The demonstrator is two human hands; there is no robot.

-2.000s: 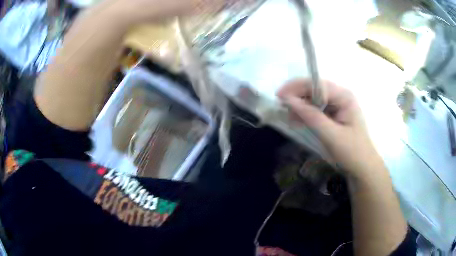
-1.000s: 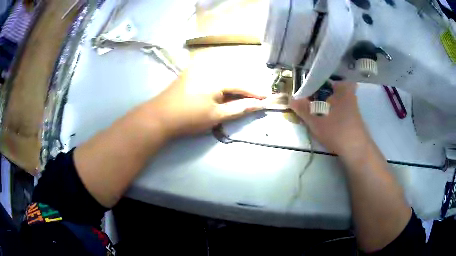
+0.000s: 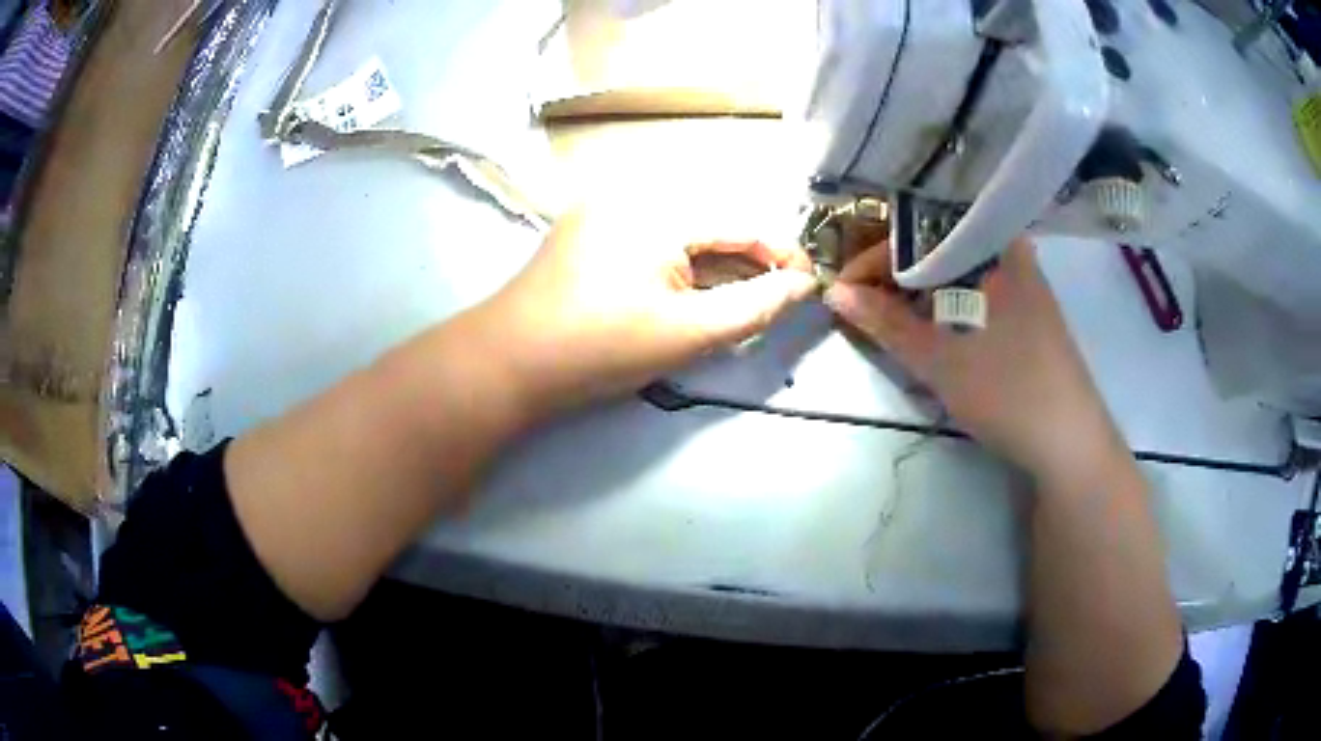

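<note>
My left hand (image 3: 623,311) and my right hand (image 3: 978,355) meet at their fingertips just in front of the needle area (image 3: 840,225). They pinch a small end of narrow fabric strip (image 3: 901,371), mostly hidden by the fingers. A part of it shows under my right fingers, and a thin loose thread (image 3: 887,507) trails towards the table's front edge. The white sewing machine head (image 3: 942,116) stands over my right fingertips. Lamp glare washes out the cloth and the back of my left hand.
A tan band (image 3: 435,149) with a white printed tag (image 3: 348,109) lies bent at the back left. Brown pieces (image 3: 667,58) lie behind the needle area. Dark red snips (image 3: 1152,287) lie right of the head. A tan side board (image 3: 87,275) with shiny edging borders the left.
From the tub side, my hands came to the machine. Since one second ago, my fingertips have closed together at the needle, and the pale band between them hardly shows now.
</note>
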